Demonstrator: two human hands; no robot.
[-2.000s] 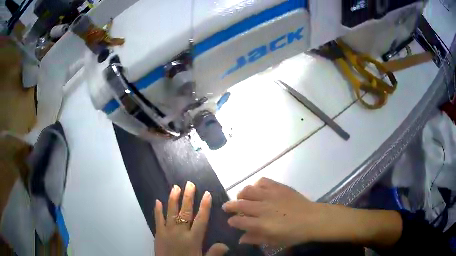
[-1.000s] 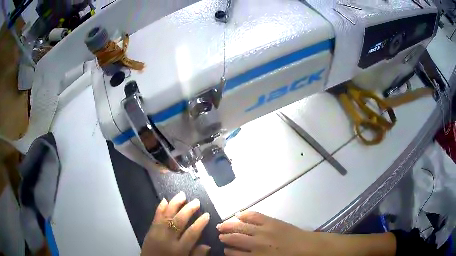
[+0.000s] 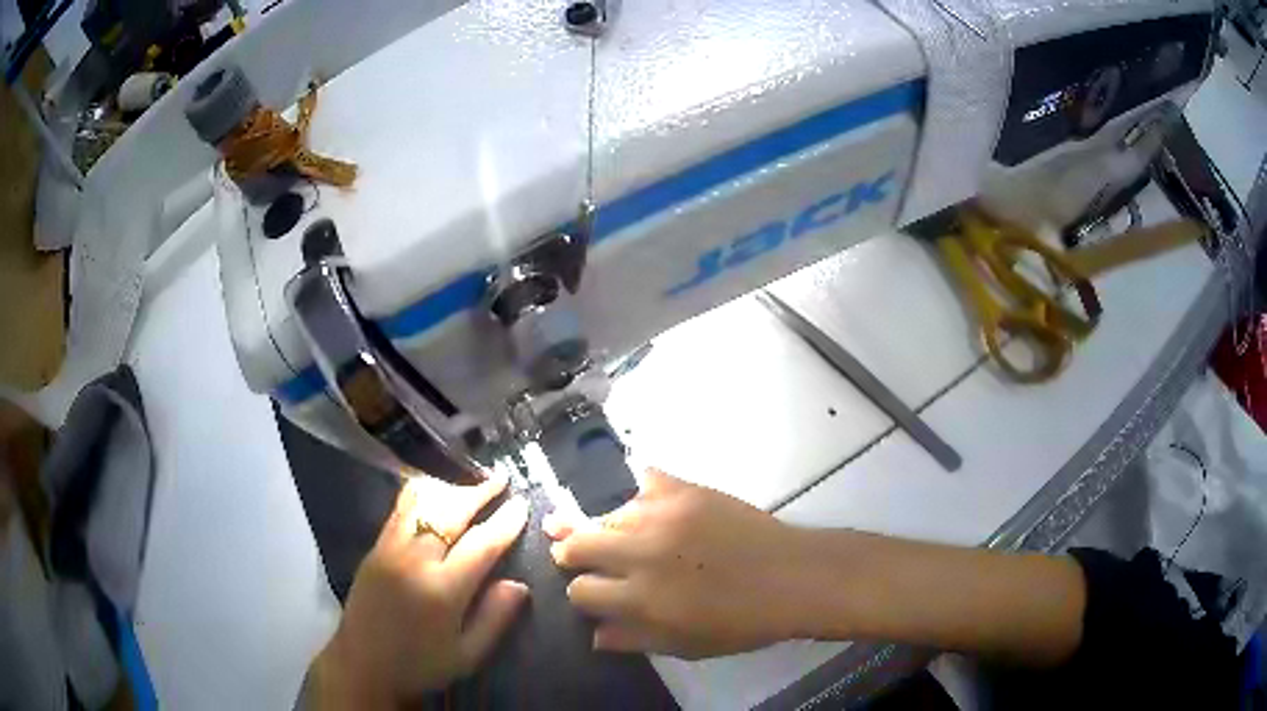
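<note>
The dark fabric piece lies flat under the needle area of the white JACK sewing machine. My left hand rests on the fabric, its fingertips close to the presser foot. My right hand lies at the fabric's right edge, beside the grey cylinder, its fingers bent with the tips on the fabric. Neither hand clearly grips the fabric; both press on it from above. The needle tip is hard to make out in the glare.
Slim grey tweezers lie on the bed to the right. Yellow-handled shears and a brown-yellow strip lie behind them. Grey and dark cloth pieces hang at the left. An orange-brown cord bundle is wound on the head's grey knob.
Both hands have moved up along the fabric to the presser foot. My right hand has come beside the grey cylinder. The camera view has shifted slightly.
</note>
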